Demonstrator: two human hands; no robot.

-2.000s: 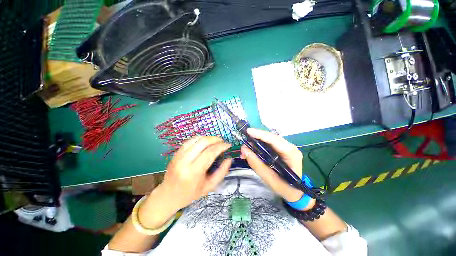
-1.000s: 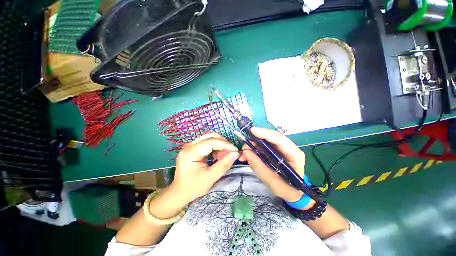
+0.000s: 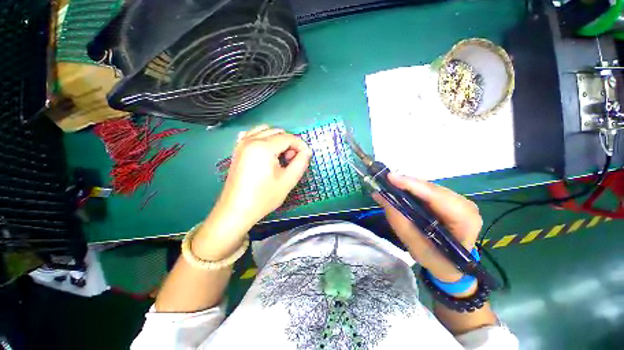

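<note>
The panel of small circuit boards (image 3: 327, 164) lies on the green mat near the front edge, with red lead wires at its left side, partly hidden by my left hand. My left hand (image 3: 263, 167) is over the panel's left part, fingers curled and thumb near the forefinger; I cannot tell whether it pinches a wire. My right hand (image 3: 441, 219) grips the black soldering iron (image 3: 417, 222), its metal tip pointing up-left at the panel's right edge. A second thin metal tip shows beside it.
A loose red wire pile (image 3: 133, 157) lies left. A black fume extractor fan (image 3: 232, 68) stands behind the panel. A round tub (image 3: 496, 78) with metallic bits sits on a white sheet (image 3: 410, 137). A dark box with a metal mechanism (image 3: 595, 99) is far right.
My hands, together a second ago, have parted: the left moved up-left over the panel, the right moved right with the iron. The view has shifted slightly, with bench items at right further right.
</note>
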